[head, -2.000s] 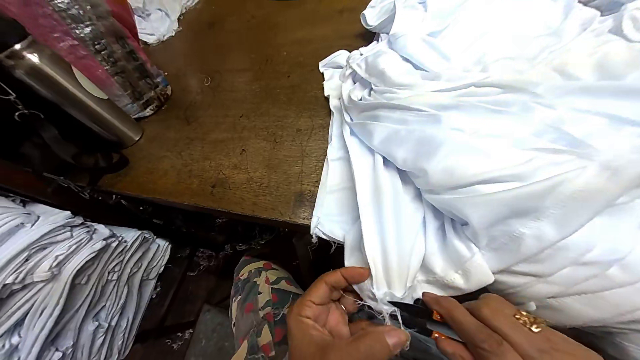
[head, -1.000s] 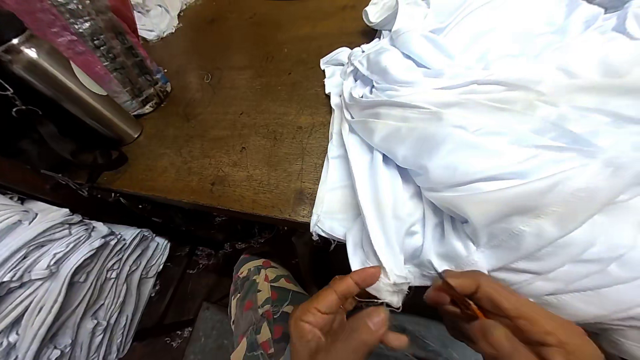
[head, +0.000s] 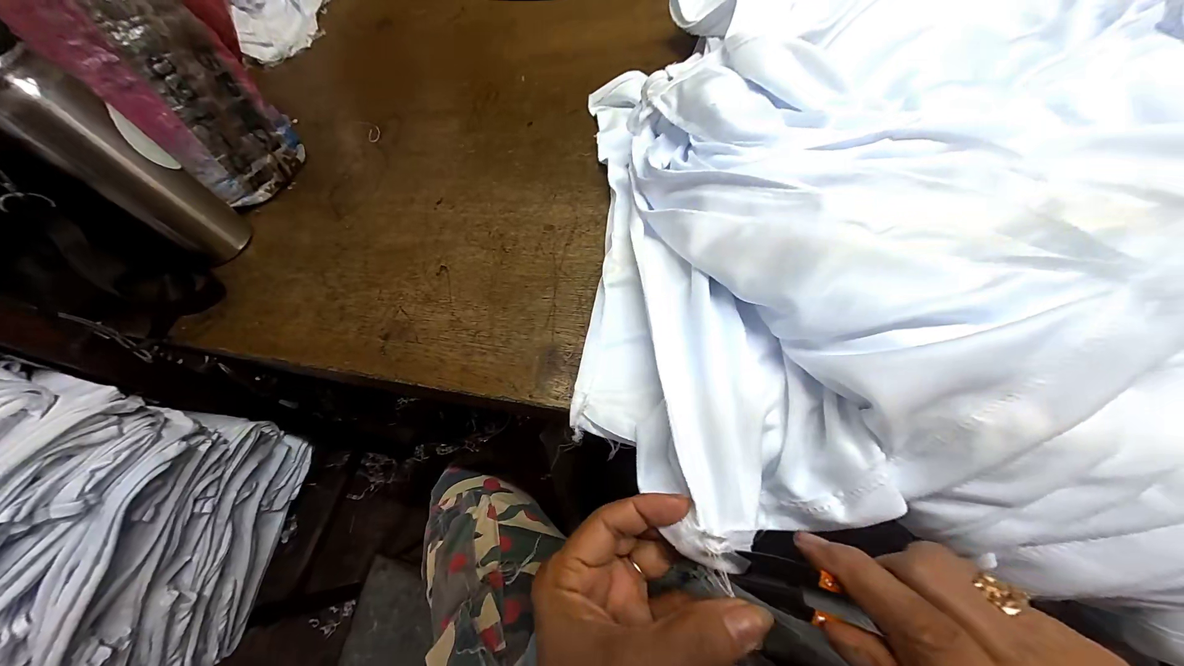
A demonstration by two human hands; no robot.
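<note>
A large heap of white fabric (head: 879, 277) covers the right of the wooden table and hangs over its front edge. My left hand (head: 638, 592) pinches the frayed lower corner of a hanging white piece between thumb and fingers, with loose threads (head: 720, 573) below it. My right hand (head: 934, 601), with a gold ring, holds a small thread snipper (head: 786, 578) with dark blades and orange parts. The blades point left, at the frayed corner. My fingers partly hide the tool.
The brown wooden table (head: 416, 231) has a steel bottle (head: 139, 176) and a pink patterned package (head: 213, 111) at its left. A stack of folded white fabric (head: 129, 518) lies lower left. My patterned trouser leg (head: 486, 564) is below the table edge, near thread scraps.
The snipper, held away from the cloth one second ago, is now at the frayed corner again. My left hand has closed in on that corner.
</note>
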